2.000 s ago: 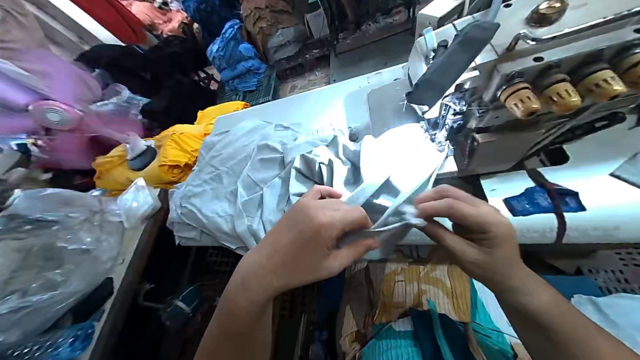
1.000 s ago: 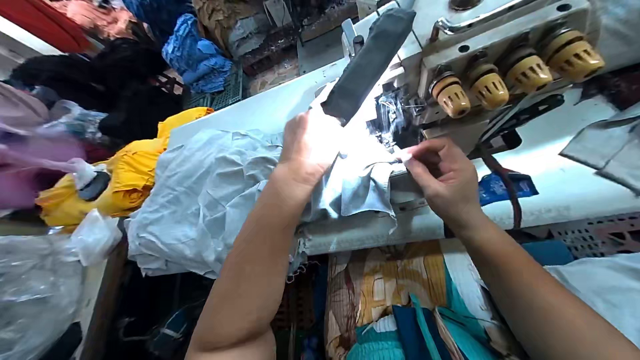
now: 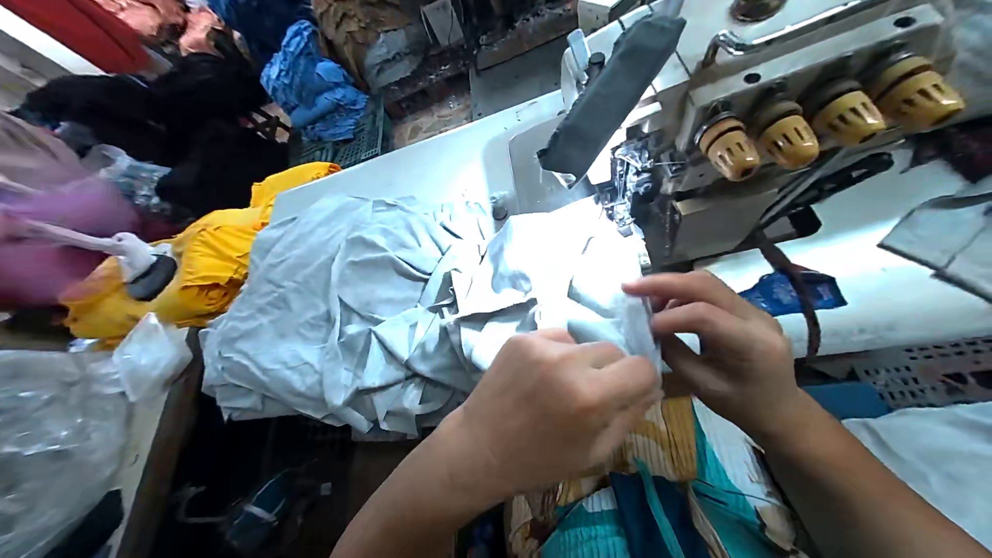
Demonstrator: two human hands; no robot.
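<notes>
A pale grey fabric garment (image 3: 349, 302) lies bunched over the white sewing machine bed (image 3: 465, 167), its right part lit brightly beside the needle and presser foot area (image 3: 629, 186). My left hand (image 3: 573, 395) is closed on the near edge of this fabric, a little below the needle area. Just right of it, my right hand (image 3: 721, 341) pinches the fabric's right edge between thumb and fingers. A dark grey padded strip (image 3: 612, 93) slants above the needle area. Several yellow tension knobs (image 3: 728, 146) line the front of the machine head.
Yellow fabric (image 3: 209, 256) lies left of the garment, near a blurred purple fan (image 3: 70, 225). A blue packet (image 3: 794, 292) is on the right of the bed. Clear plastic bags (image 3: 62, 434) are at lower left. Patterned cloth (image 3: 659, 442) lies below the hands.
My left hand has come down from beside the dark padded strip to the fabric's near edge, close to my right hand. More of the fabric by the needle area now shows.
</notes>
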